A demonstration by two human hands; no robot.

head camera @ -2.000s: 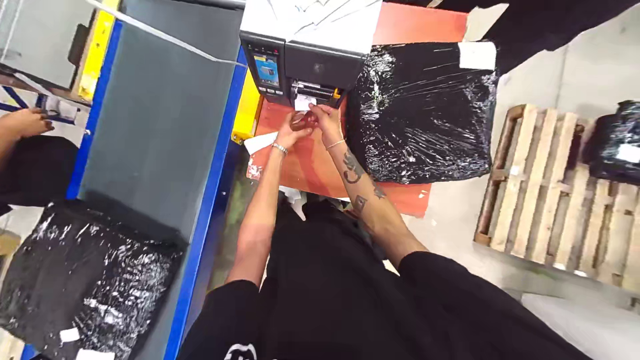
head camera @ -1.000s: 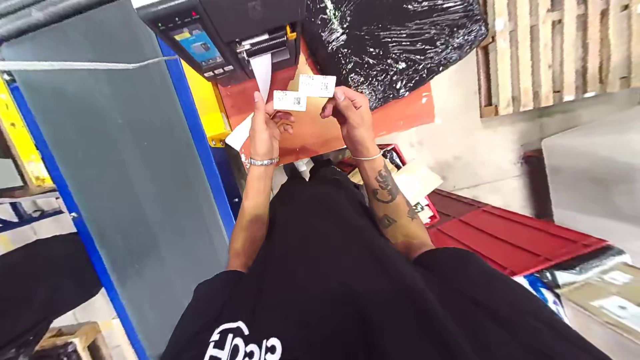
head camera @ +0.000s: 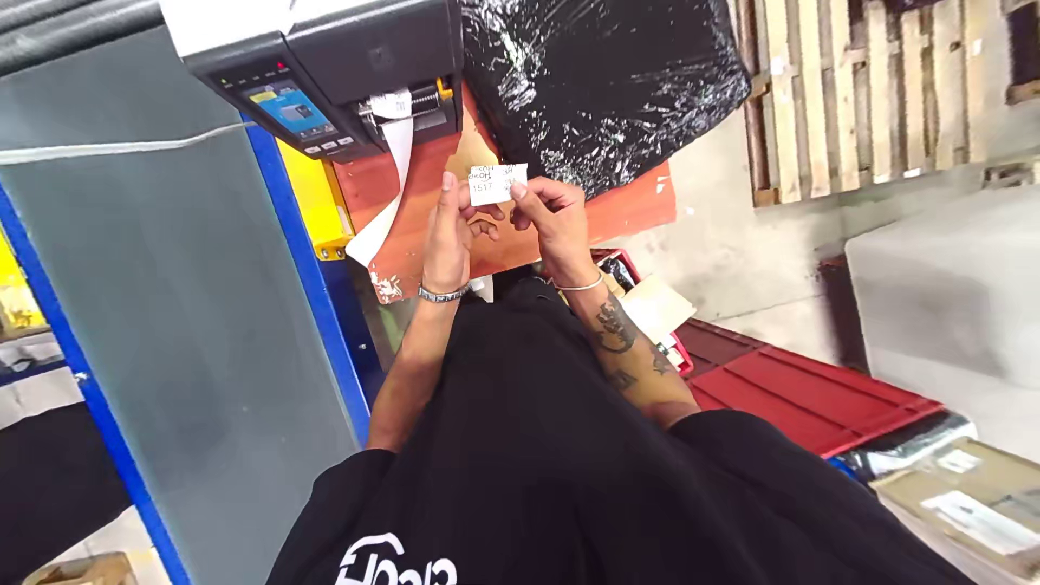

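Note:
A small white printed label (head camera: 492, 185) is pinched between the thumb and fingers of my right hand (head camera: 559, 221), over the orange worktop (head camera: 630, 201). My left hand (head camera: 448, 236) is upright at the label's left edge, its fingers partly behind it; whether it grips the label too cannot be told. Just beyond my hands stands a dark label printer (head camera: 378, 57) with a lit screen, a white label strip (head camera: 392, 187) hanging from its slot down to the worktop. Right of the printer lies a package wrapped in black plastic film (head camera: 605, 81).
A grey conveyor belt (head camera: 187, 284) with a blue side rail (head camera: 305, 276) runs along the left. Wooden pallets (head camera: 877, 89) lie on the floor at the upper right. Red plastic lids (head camera: 812, 394) and a cardboard box (head camera: 967, 504) are at the lower right.
My hands were at the printer's slot, then drew back with labels between them. One second ago two label pieces showed apart; now one shows. The view has shifted and moved closer to the printer.

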